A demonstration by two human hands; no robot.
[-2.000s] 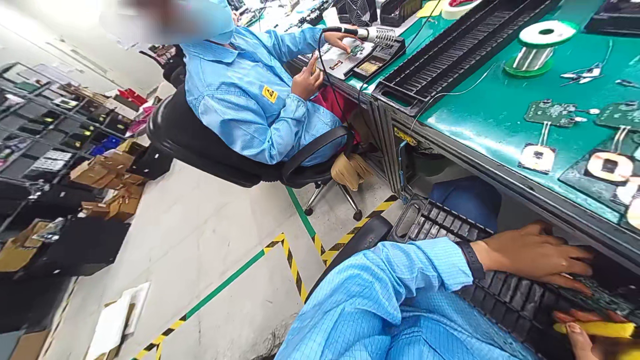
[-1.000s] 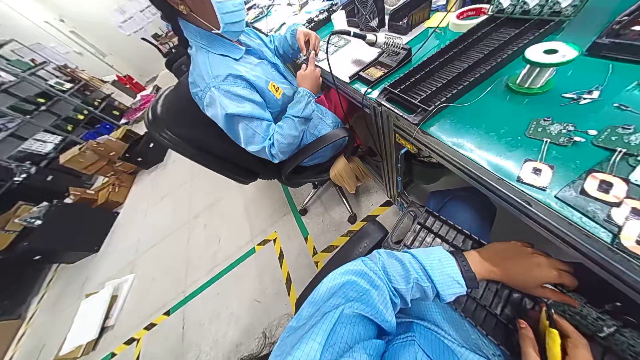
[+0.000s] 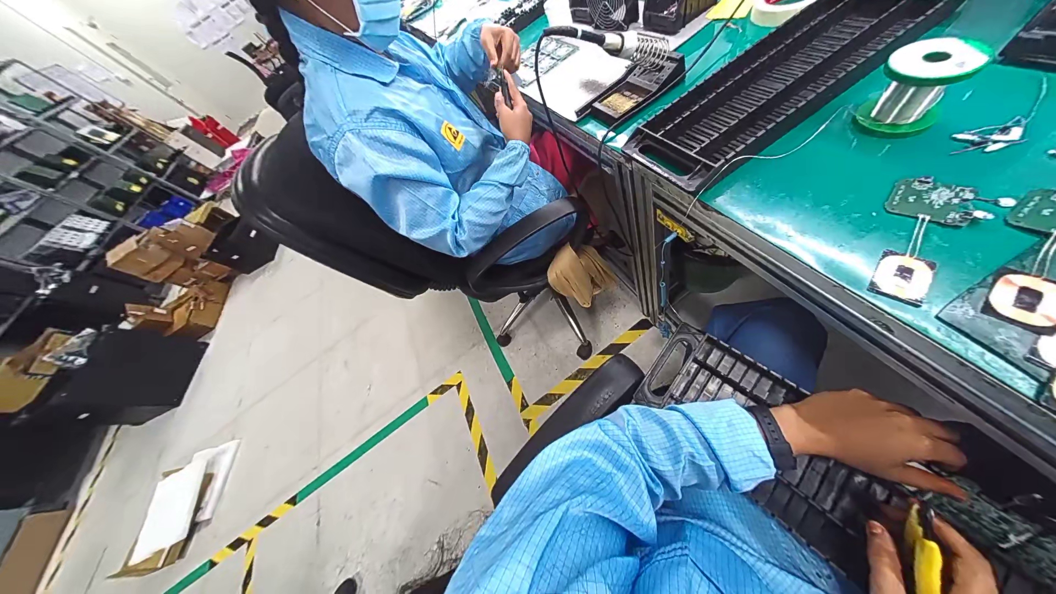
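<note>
A black slotted tray [image 3: 813, 487] lies across my lap, below the bench edge. My left hand [image 3: 874, 437], with a black wristband, reaches over it palm down; its fingers are at the near end of a green circuit board [image 3: 982, 520], and the fingertips are too unclear to tell a grip. At the bottom right my right hand [image 3: 957, 561] is closed around a yellow-handled hand tool [image 3: 926, 557], whose dark tip is beside the board and close to my left fingers. The tool's jaws are too small to make out.
On the green bench are a solder wire spool [image 3: 912, 95], a long black slotted tray [image 3: 742, 91], circuit boards wired to coils [image 3: 905, 276] and a soldering iron in its stand [image 3: 639, 49]. A seated co-worker [image 3: 412, 157] in blue is at the left, on a black chair [image 3: 330, 223].
The yellow-handled tool has turned from lying flat to pointing upward in my right hand. The co-worker's hands, apart two seconds ago with one near the soldering iron, are now together around a small object.
</note>
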